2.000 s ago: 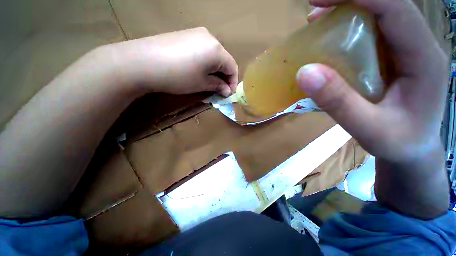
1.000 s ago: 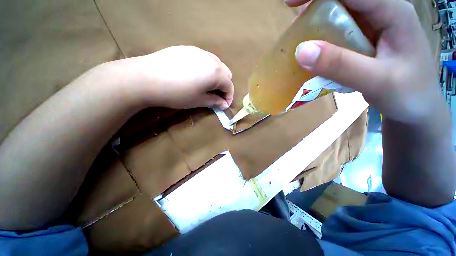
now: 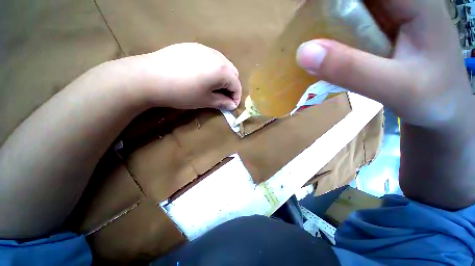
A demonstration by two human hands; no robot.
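Observation:
My left hand [image 3: 195,78] pinches the edge of the brown bag body panel [image 3: 172,23] at a notch corner, where a white backing strip [image 3: 230,120] shows. My right hand [image 3: 385,72] holds the glue bottle [image 3: 291,67] tilted nozzle-down, with amber liquid inside. The nozzle tip is at the white strip, just right of my left fingertips. A lower panel layer [image 3: 208,140] of matching brown lies nearer to me, with a square cut-out. My left fingertips are partly hidden under the curled hand.
The white table [image 3: 219,200] shows through the cut-out and along its near edge, with a yellowish strip. Brown pieces [image 3: 349,161] hang over the edge at right. A tan block-like object [image 3: 354,205] is below, near my right sleeve. My dark-clothed body is at the bottom.
Since the first frame, the bottle and right hand have moved slightly, and the nozzle, first at my left fingertips, now points lower along the white strip. The left hand keeps its pinch.

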